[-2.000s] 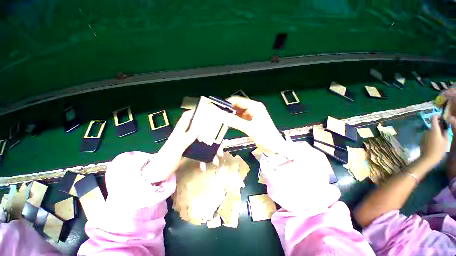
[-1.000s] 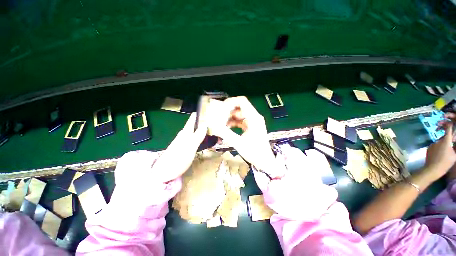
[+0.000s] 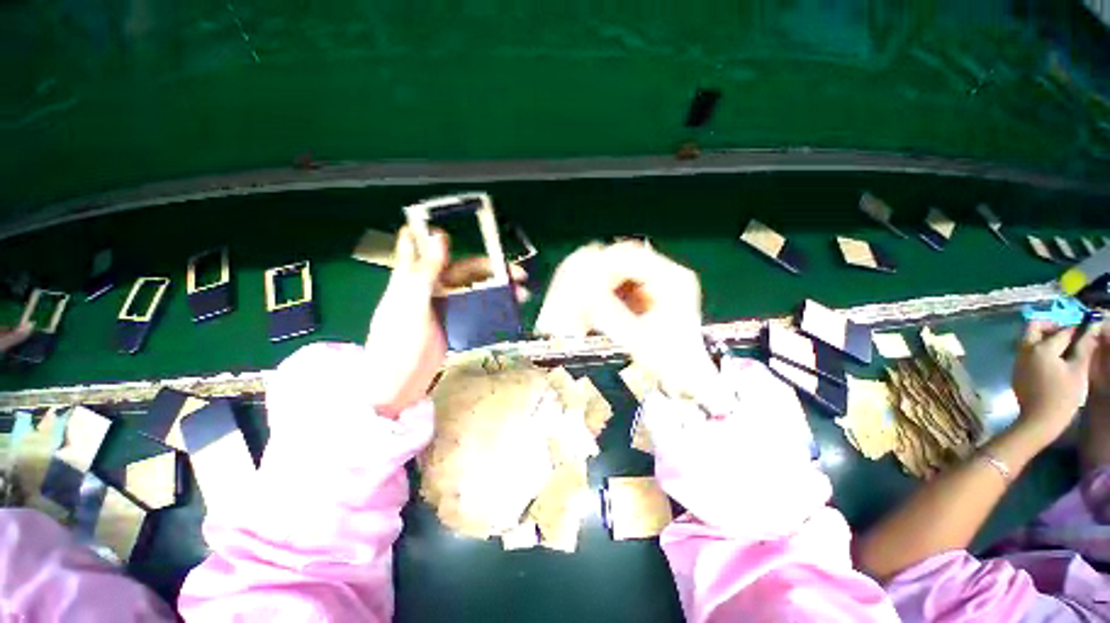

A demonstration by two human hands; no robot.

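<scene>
My left hand (image 3: 424, 286) holds a window-frame piece (image 3: 481, 314) above the near edge of the green belt. The piece has a dark lower part and a tan-edged rectangular opening, with my fingers behind it. My right hand (image 3: 627, 292) is just right of it, not touching it, with fingers curled. It is overexposed and blurred, so whether it holds anything thin cannot be told. A loose pile of ragged tan backing paper (image 3: 493, 456) lies on the bench below my hands.
The green belt (image 3: 657, 219) carries spaced frame pieces (image 3: 290, 298) and flat panels (image 3: 863, 253). Panels (image 3: 639, 506) lie on the bench near the pile and to both sides. At right, a person's hands (image 3: 1049, 371) hold a light-blue item (image 3: 1057, 312). A hand (image 3: 15, 336) shows at far left.
My hands were together on the piece and have moved apart. The piece is now in my left hand, its opening facing me. Belt pieces have shifted left. A hand has appeared at far left.
</scene>
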